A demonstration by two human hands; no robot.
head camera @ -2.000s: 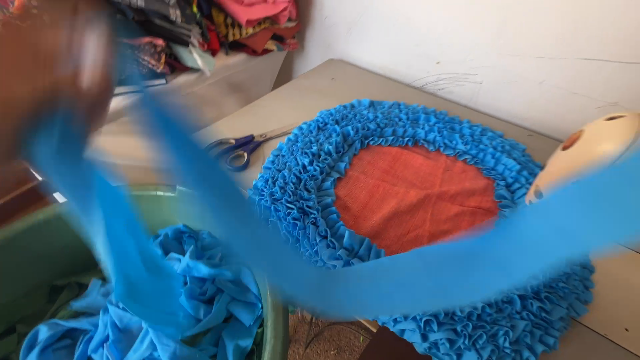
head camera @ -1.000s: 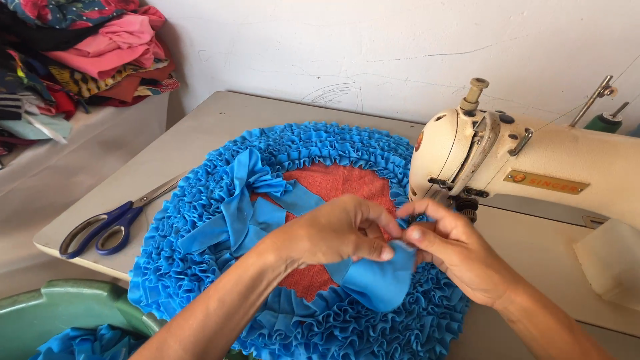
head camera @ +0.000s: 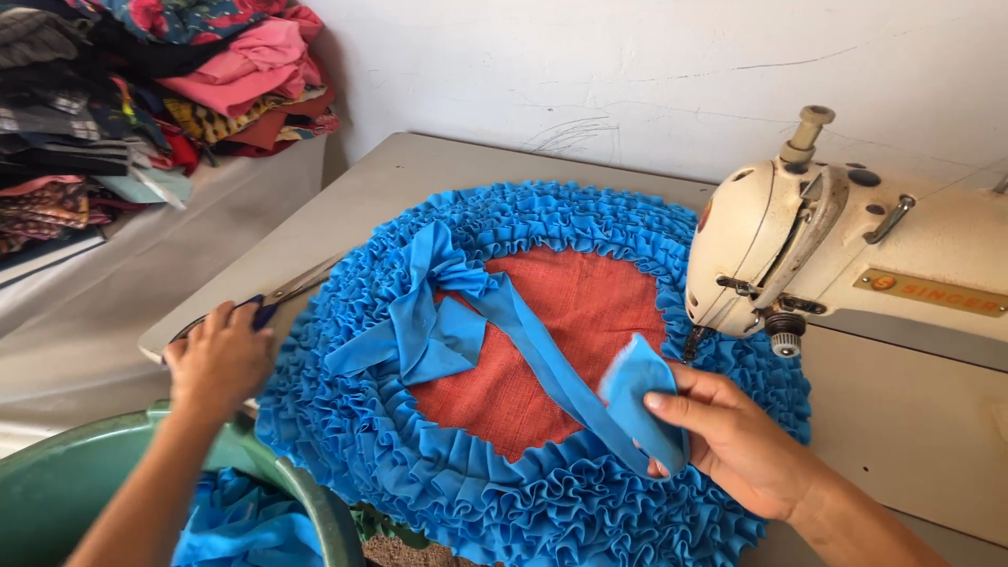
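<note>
My right hand [head camera: 720, 441] grips the frayed end of a blue fabric strip [head camera: 543, 362] between thumb and fingers, just left of the sewing machine's needle area. That strip runs back to a gathered bunch on the ruffled blue piece [head camera: 567, 504], whose middle is bare red-orange cloth [head camera: 583, 291]. At the table's left edge my left hand [head camera: 220, 354] rests over the handles of blue-handled scissors [head camera: 295, 283]; its fingers cover much of them, so whether it grips them cannot be told. The scissor blades point up and right, against the ruffles.
A cream Singer sewing machine [head camera: 890, 228] stands at the right on the grey table [head camera: 394, 169]. At lower left, a green plastic tub [head camera: 315, 488] holds more blue fabric [head camera: 244, 524]. Folded and crumpled cloths [head camera: 244, 63] are piled at upper left, near the wall [head camera: 551, 71].
My left hand has left the strip near my right hand and moved left to the scissors. My right hand still holds the strip's end. Two seconds ago, the strip was stretched across the view.
</note>
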